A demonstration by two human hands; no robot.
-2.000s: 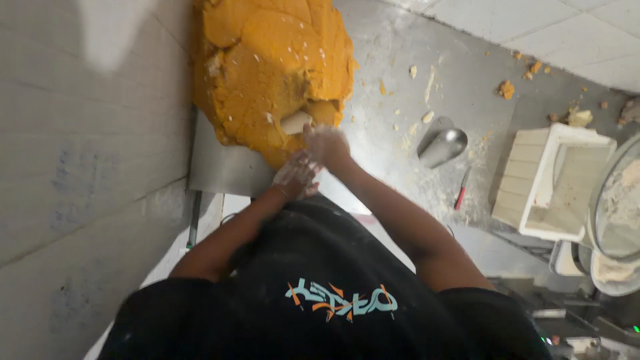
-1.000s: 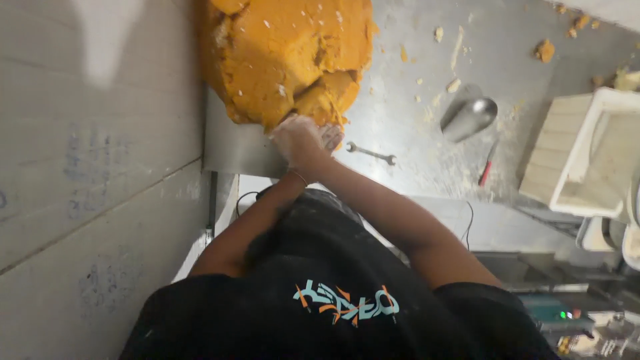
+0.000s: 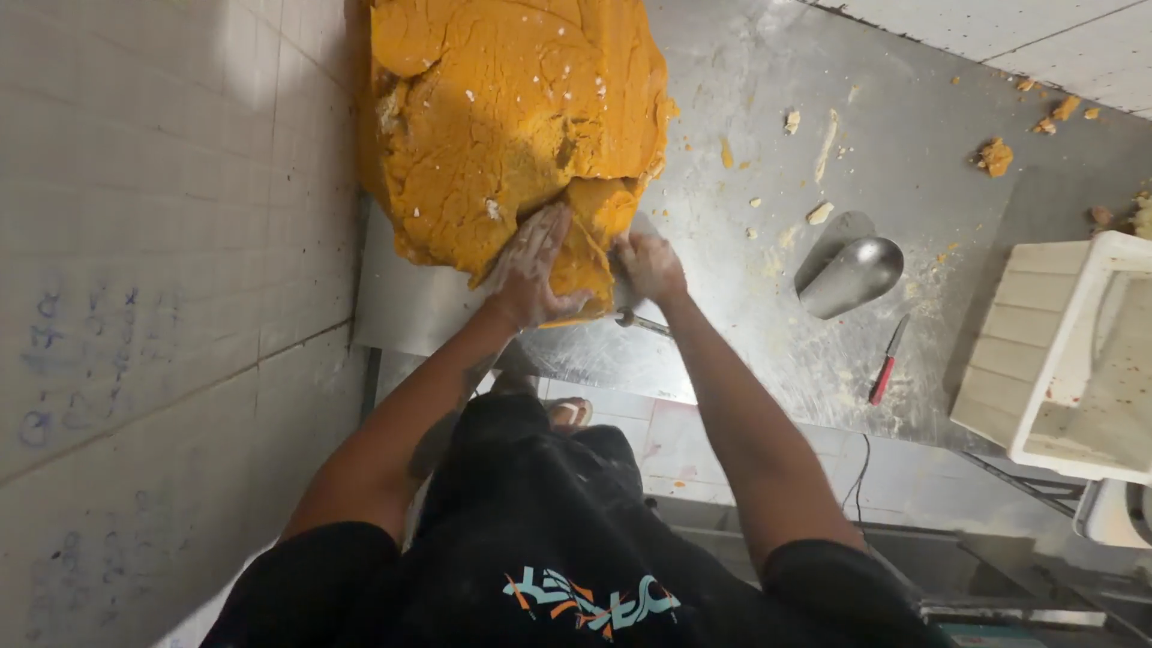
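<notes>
A large mass of orange dough [image 3: 513, 117] lies on the steel worktable [image 3: 720, 270], near the tiled wall. Flour-dusted, my left hand [image 3: 533, 270] presses on the dough's near edge, its fingers pointing away from me along a fold. My right hand [image 3: 652, 265] touches or nearly touches the right side of a partly separated flap [image 3: 585, 252]; its fingers are bent, and their tips are partly hidden. A metal wrench [image 3: 641, 321] lies just below the right hand at the table's near edge, partly hidden by the wrist.
To the right lie a metal scoop [image 3: 853, 277] and a knife with a red handle [image 3: 883, 380]. A white plastic bin [image 3: 1021, 333] stands at the far right. Dough scraps [image 3: 994, 157] are scattered over the table. The tiled wall [image 3: 180, 225] borders the left side.
My hands, together at the dough's near edge a second ago, are now apart on either side of a flap. The wrench, fully visible then, is now partly covered.
</notes>
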